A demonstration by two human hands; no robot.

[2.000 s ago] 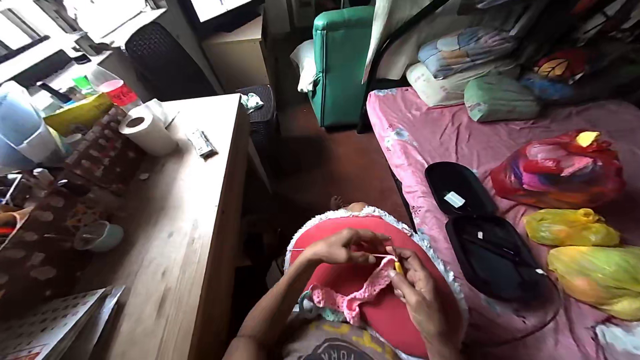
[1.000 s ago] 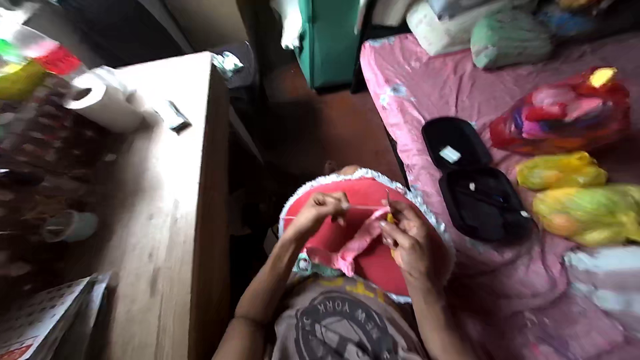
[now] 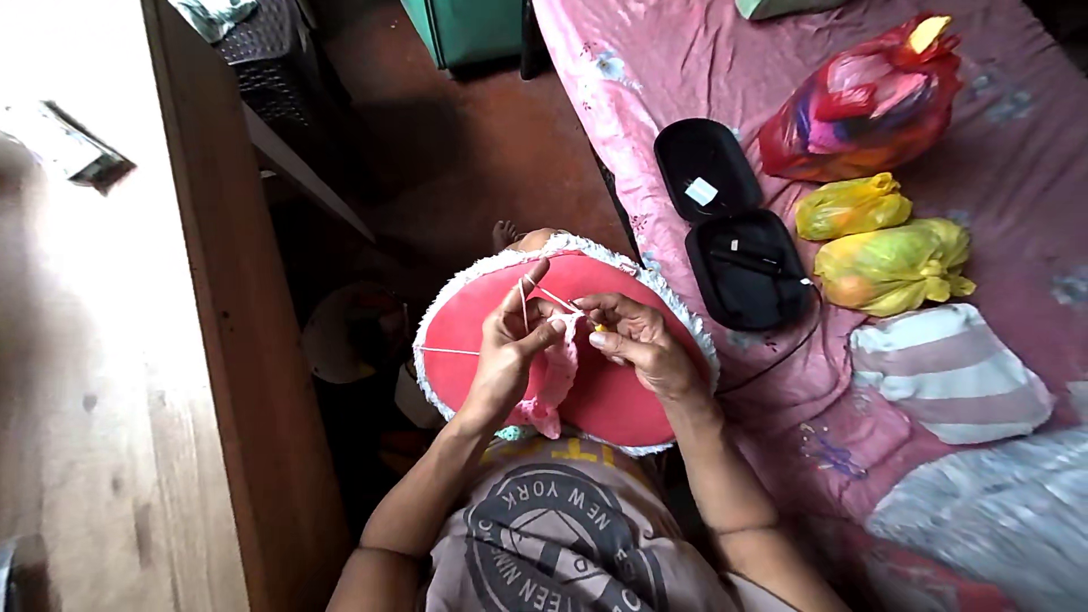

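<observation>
Over a red cushion with a fluffy white edge [image 3: 625, 416] on my lap, both hands work close together. My left hand [image 3: 512, 340] pinches the top of a pink crocheted strip [image 3: 554, 382] between thumb and fingers, its index finger raised with pale pink yarn [image 3: 557, 297] looped round it. A strand of that yarn runs left across the cushion. My right hand [image 3: 633, 340] grips a crochet hook with a yellow handle [image 3: 601, 329], mostly hidden by the fingers; its tip meets the strip's top edge. The strip hangs down toward my shirt.
A wooden table [image 3: 110, 382] stands at the left. On the bed with a pink sheet [image 3: 977, 255] at the right lie an open black case [image 3: 748, 293] with a cable, a red plastic bag [image 3: 858, 110], yellow plastic bags [image 3: 888, 263] and a striped cloth [image 3: 948, 374].
My left index finger now points up with yarn round it, and the hands are nearer each other than one second ago. The view has tilted down.
</observation>
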